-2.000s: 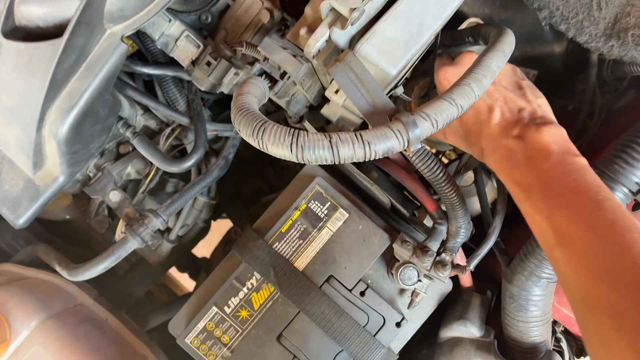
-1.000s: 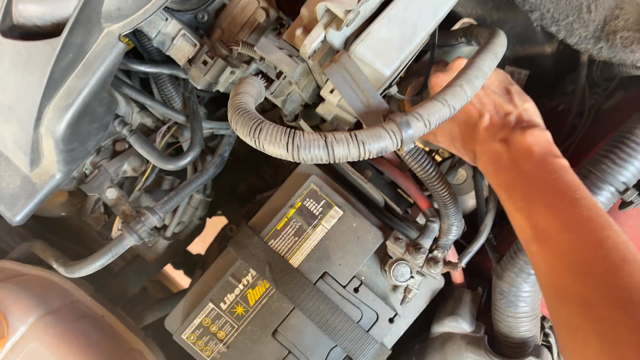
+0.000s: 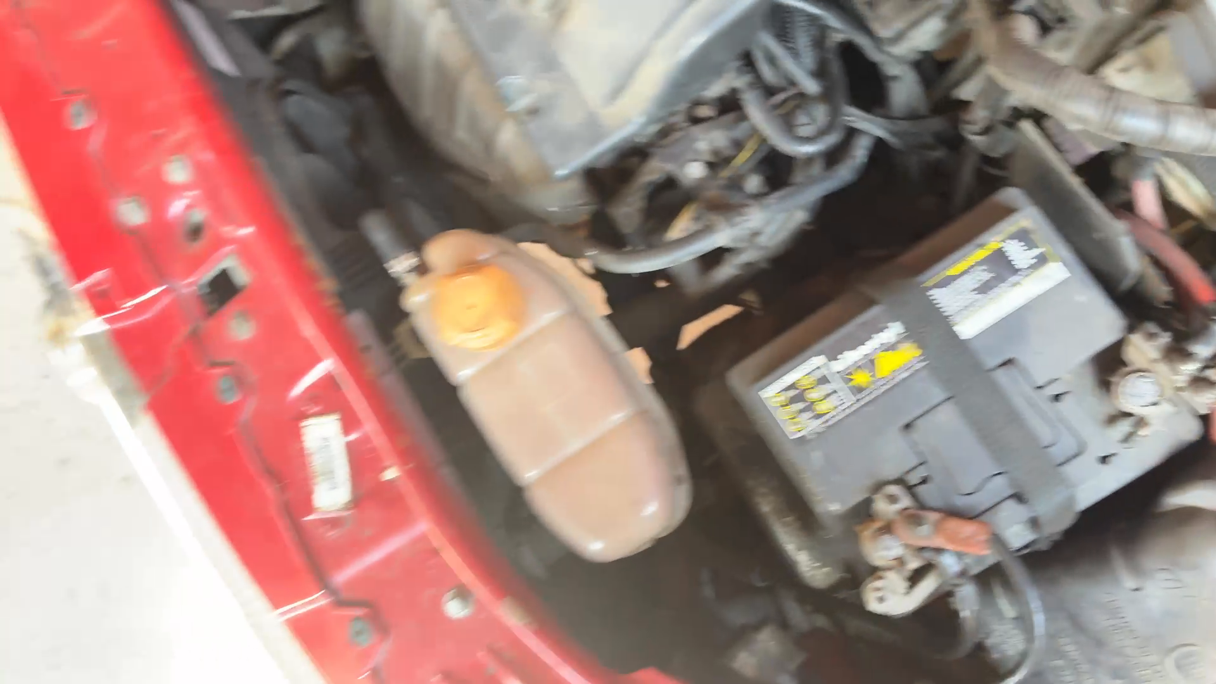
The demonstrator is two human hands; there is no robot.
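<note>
Neither of my hands shows in the head view now. A grey car battery with a black strap over its top lies at the right. One battery terminal clamp sits at its right corner, and another clamp with a red-orange cover is at its lower edge. Left of the battery stands a coolant reservoir of cloudy plastic with an orange cap. The picture is blurred.
The red painted body edge of the engine bay runs down the left side. An engine cover and black hoses lie at the top. A ribbed grey conduit crosses the upper right, near a red cable.
The view has swung left, towards the reservoir and red body edge. The hand and forearm that reached behind the ribbed conduit at the upper right are out of view.
</note>
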